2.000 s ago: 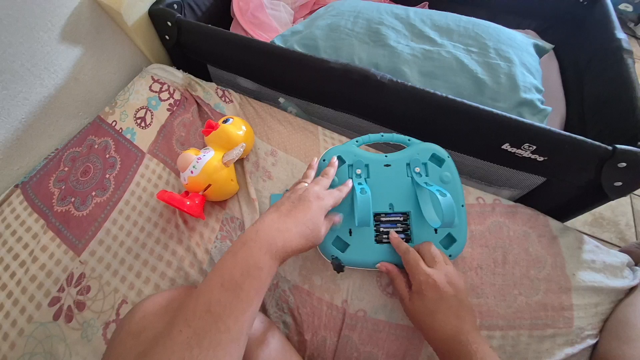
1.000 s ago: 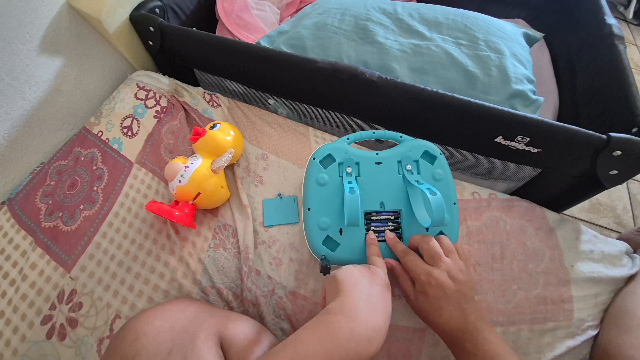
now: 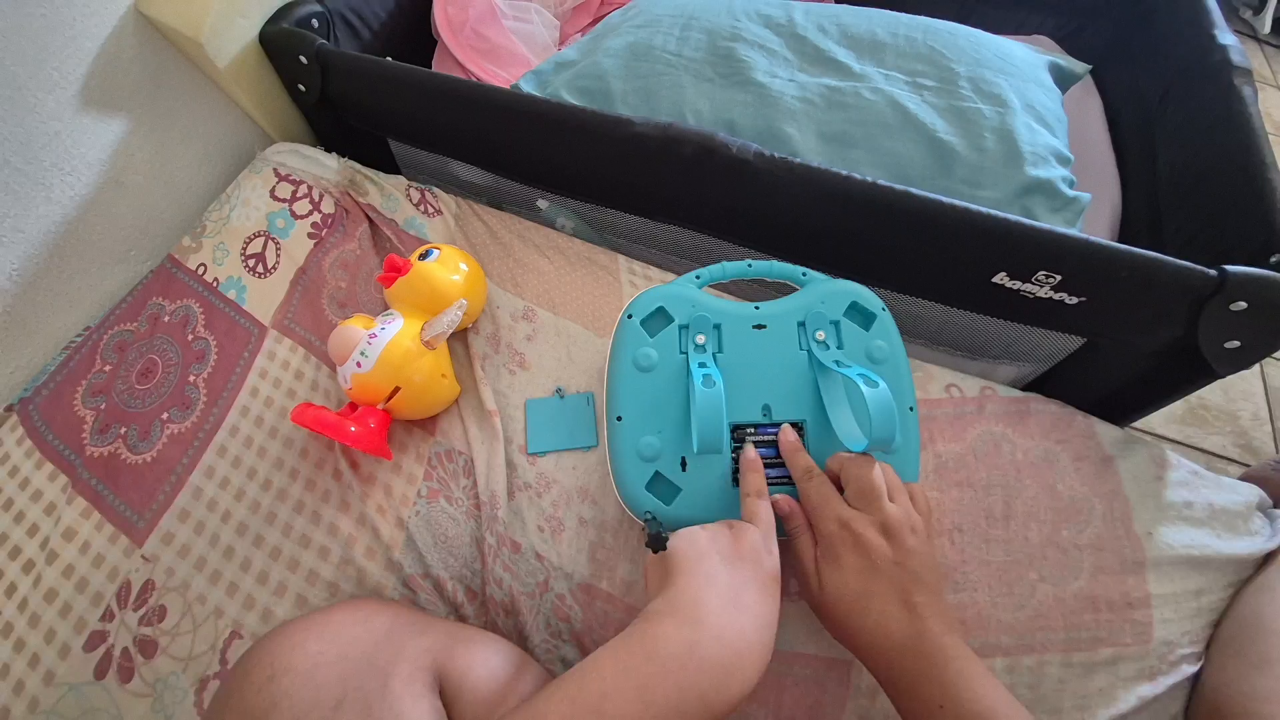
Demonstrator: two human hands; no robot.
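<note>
A teal plastic toy case [image 3: 760, 370] with a carry handle and two straps lies back side up on the bed. Several batteries [image 3: 768, 462] sit in its uncovered battery compartment near the lower edge. My left hand [image 3: 715, 560] rests on the lower left of the case, index fingertip on the batteries. My right hand [image 3: 860, 525] lies at the lower right with its index fingertip at the compartment's upper right part and the thumb near its lower edge. Left of the case is the loose teal battery cover [image 3: 561, 424]. Neither hand appears to grasp anything.
A yellow toy duck [image 3: 425, 340] with red feet lies on the patterned bedsheet [image 3: 520, 560] at the left. Behind the bed stands a black playpen [image 3: 700, 170] with a light blue pillow [image 3: 830, 100] inside. My bent leg [image 3: 370, 660] is at the bottom left.
My left hand has moved from the left side of the case to the battery compartment, beside my right hand. My right index finger is now higher in the compartment.
</note>
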